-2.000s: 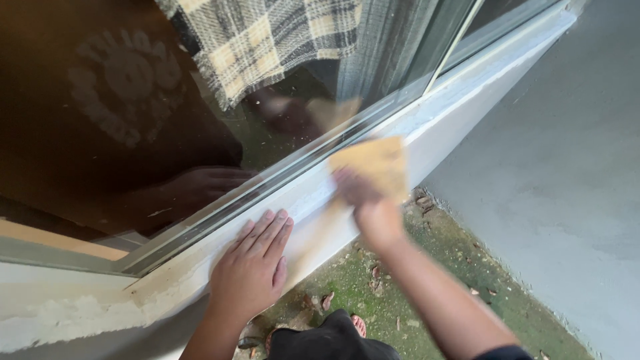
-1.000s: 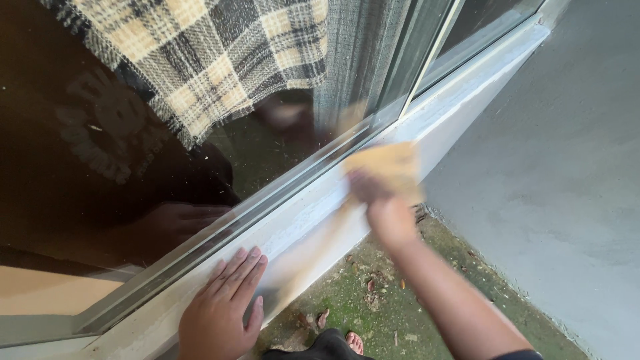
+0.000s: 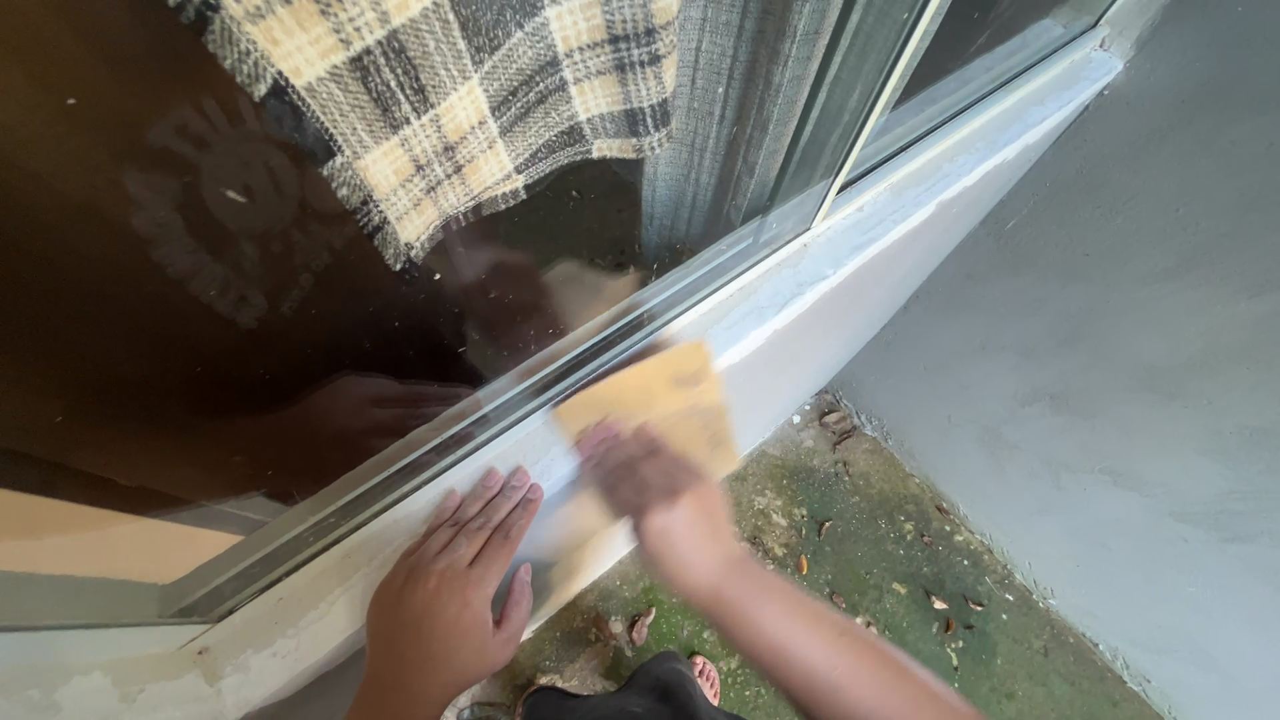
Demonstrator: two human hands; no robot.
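A yellow-tan sheet, which looks like sandpaper (image 3: 665, 400), lies under the fingers of my right hand (image 3: 665, 500) on the white window sill (image 3: 800, 290). The hand is blurred and grips the sheet's lower left part. My left hand (image 3: 455, 580) rests flat on the sill to the left, its fingers together, the thumb apart, holding nothing. Above both hands runs the metal frame (image 3: 420, 485) of a glass window. Patches of uneven white coating show along the sill.
Behind the glass hang a plaid fringed cloth (image 3: 450, 110) and a grey curtain (image 3: 730, 110). A grey wall (image 3: 1090, 350) rises at the right. Below is a mossy concrete floor (image 3: 850, 560) with dry leaves; a bare foot (image 3: 706, 678) shows at the bottom.
My right hand and the yellow sheet have moved down and left along the sill, nearer my left hand. My left hand stays flat on the sill.
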